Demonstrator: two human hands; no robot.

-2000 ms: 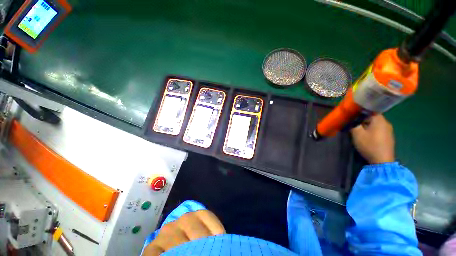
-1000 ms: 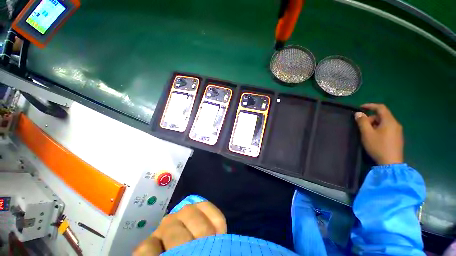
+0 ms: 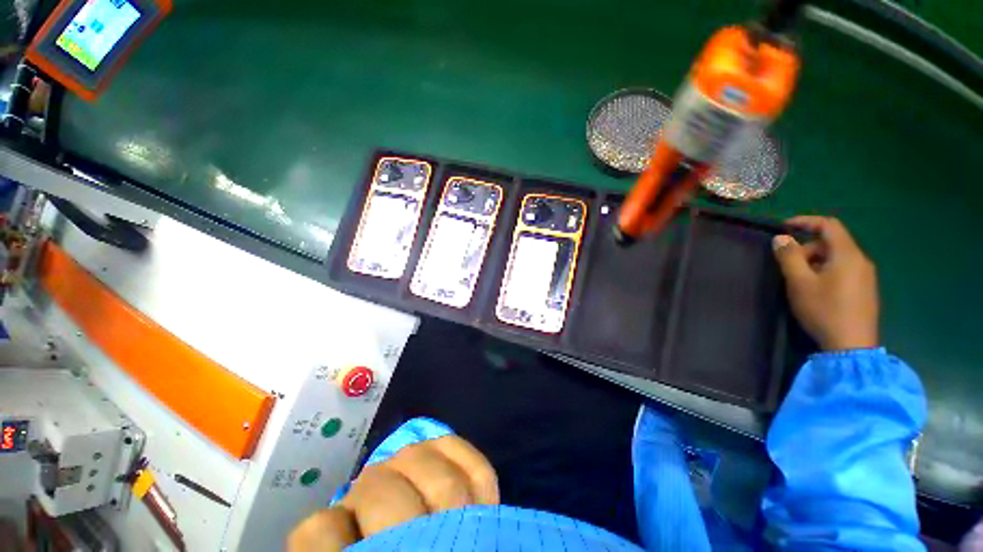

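Note:
The black slotted tray [image 3: 724, 307] lies on the green bench. Its three left slots each hold an orange-edged phone mid-frame [image 3: 542, 262], camera end away from me; the two right slots hold no phone. My right hand [image 3: 835, 283] grips the tray's right edge, thumb on top. The orange screwdriver [image 3: 717, 102] hangs tilted over the tray, unheld, its black tip above the fourth slot. My left hand [image 3: 412, 491] is curled near my body at the bottom; its fingertips are hidden, so I cannot tell whether it holds anything.
Two round screw dishes [image 3: 628, 129] stand behind the tray, partly covered by the screwdriver. The white machine [image 3: 313, 334] is at left, with a red emergency stop button [image 3: 357, 381], green buttons [image 3: 331, 428] and an orange strip [image 3: 162, 356]. The touchscreen controller [image 3: 95, 41] is at upper left.
My right hand has left the screwdriver and taken hold of the tray's right edge. The screwdriver swung away to the back, then returned over the tray.

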